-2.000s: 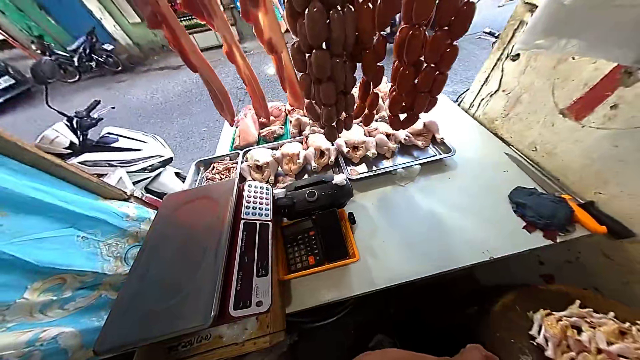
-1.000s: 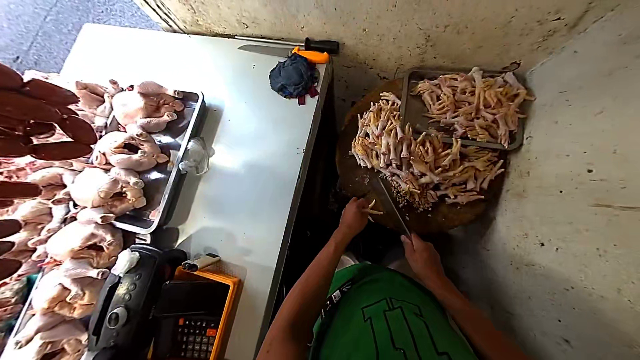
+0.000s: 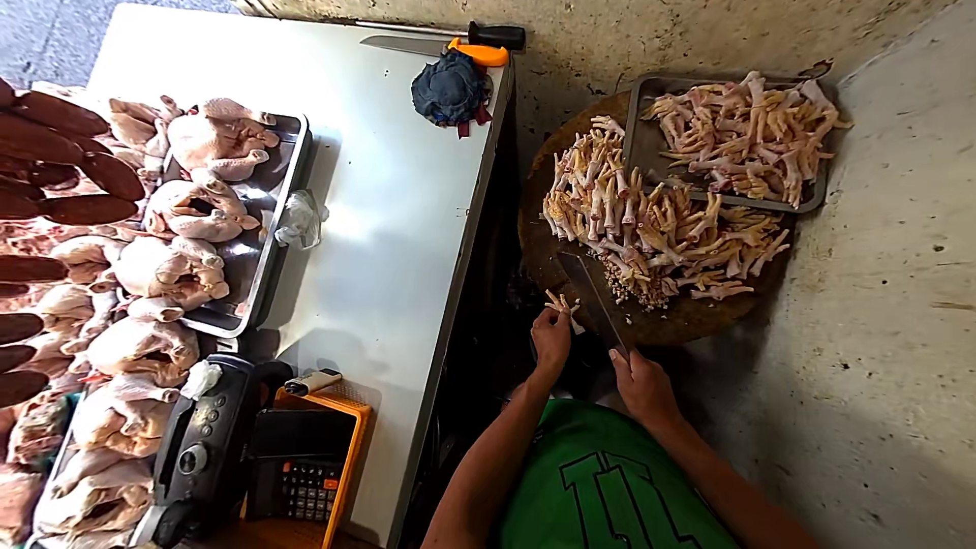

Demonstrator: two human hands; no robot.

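My left hand (image 3: 551, 335) holds a chicken foot (image 3: 563, 303) by one end, its toes pointing up, just off the near-left edge of a round wooden chopping block (image 3: 663, 324). In my right hand (image 3: 644, 381) is the handle of a long-bladed knife (image 3: 593, 297), its blade slanting up and left over the block's near edge. Beyond the blade, a big heap of chicken feet (image 3: 610, 202) lies on the block, with small chopped bits (image 3: 640, 286) at its near side. More feet fill part of a metal tray (image 3: 644, 145) resting at the block's far right.
To the left, a white table (image 3: 374, 198) bears a tray (image 3: 293, 171) of whole chickens (image 3: 217, 137), a blue-grey cloth (image 3: 450, 88), an orange-handled knife (image 3: 480, 53), a black-handled rod (image 3: 496, 36) and an orange basket (image 3: 354, 457) holding a calculator (image 3: 309, 488). Sausages (image 3: 69, 160) hang at far left. Walls stand behind and right.
The view has swung from the scale and the table to the chopping block since the oldest frame. My hands, out of clear view then, now show with the foot and the knife.
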